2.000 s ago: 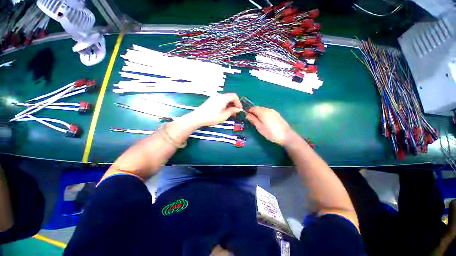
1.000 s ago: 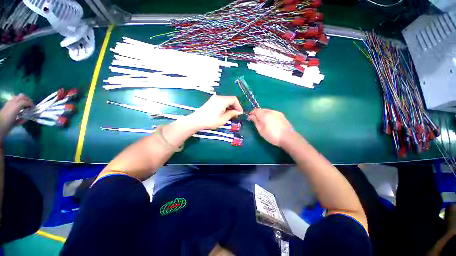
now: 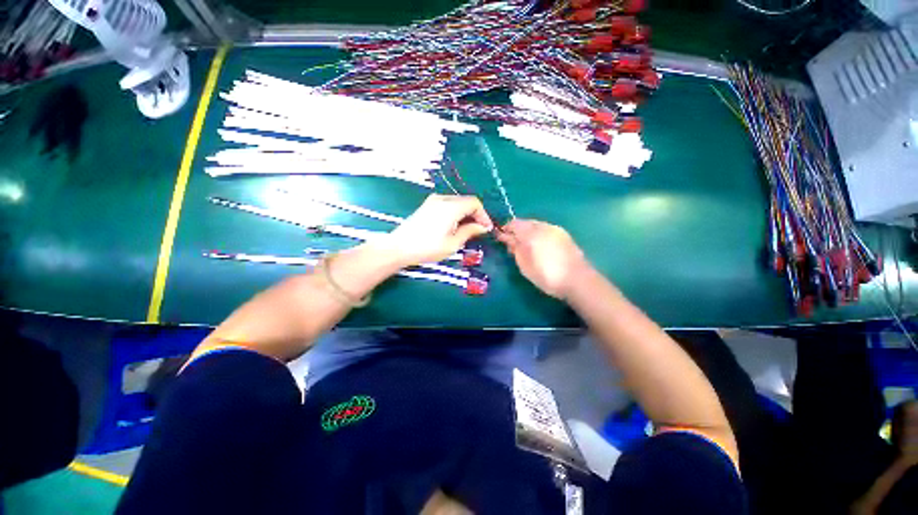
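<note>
My left hand [image 3: 448, 226] and my right hand [image 3: 539, 253] meet over the middle of the green mat, fingertips close together. Both pinch a thin wire lead [image 3: 495, 173], whose fine wires fan out upward beyond my fingers. Its connector end is hidden or too small to tell. Several sleeved harnesses [image 3: 267, 260] lie under and left of my left forearm, their red connectors [image 3: 475, 286] pointing right.
White sleeves [image 3: 332, 136] lie in a pile behind my left hand, with a shorter pile [image 3: 574, 151] to the right. A heap of unsleeved harnesses [image 3: 483, 60] lies behind. A wire bundle [image 3: 805, 191], a bench machine [image 3: 876, 121], a fan [image 3: 151, 60] and a yellow line [image 3: 186, 191] flank them.
The wires in my hands have spread apart above my fingers. A neighbour's hand came in at the left and is now gone, along with the sleeved harnesses left of the yellow line.
</note>
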